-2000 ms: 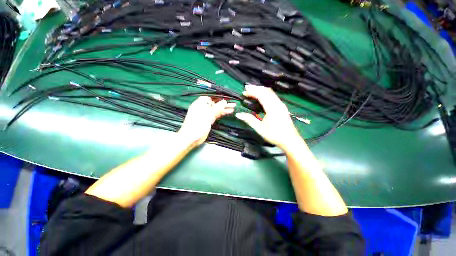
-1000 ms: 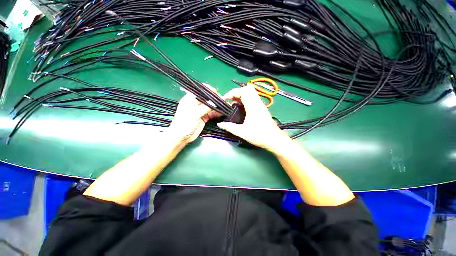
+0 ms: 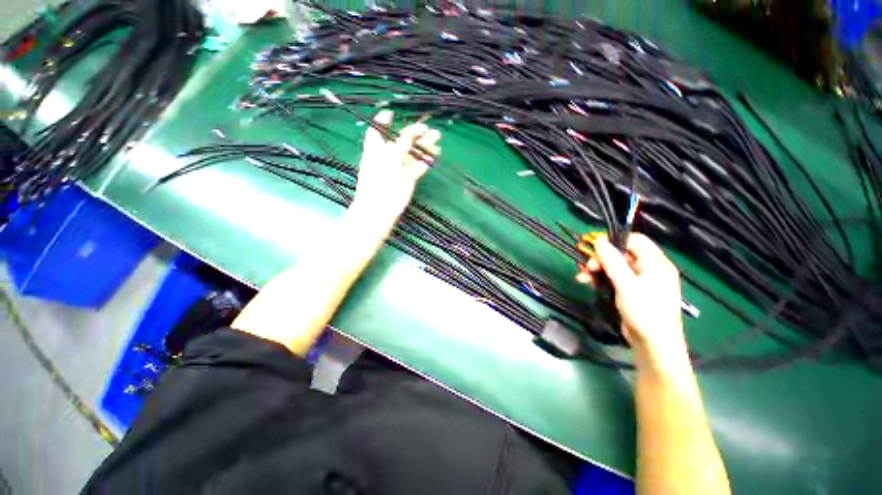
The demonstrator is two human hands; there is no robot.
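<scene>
My right hand (image 3: 638,285) is closed on a black cable assembly (image 3: 602,193), whose branches stick up above the fist; its block is mostly hidden. My left hand (image 3: 392,169) is raised further left, its fingers closed on thin dark branch cables. Orange scissor handles (image 3: 590,242) show just behind my right fingers, and whether they touch is unclear. Below both hands lies a near bundle of black cables (image 3: 455,253), with a greyish splitter block (image 3: 558,336) at its right. The frame is blurred.
A large harness pile (image 3: 667,126) covers the far side of the green mat (image 3: 426,324). A coiled harness bundle (image 3: 145,72) lies at the left bench end. Blue bins (image 3: 82,251) stand below the bench edge at left. A pale slim part (image 3: 689,307) shows right of my right hand.
My hands were together at the block and are now far apart, the right one further right with the assembly. The view has turned left, showing the coiled bundle and more bins.
</scene>
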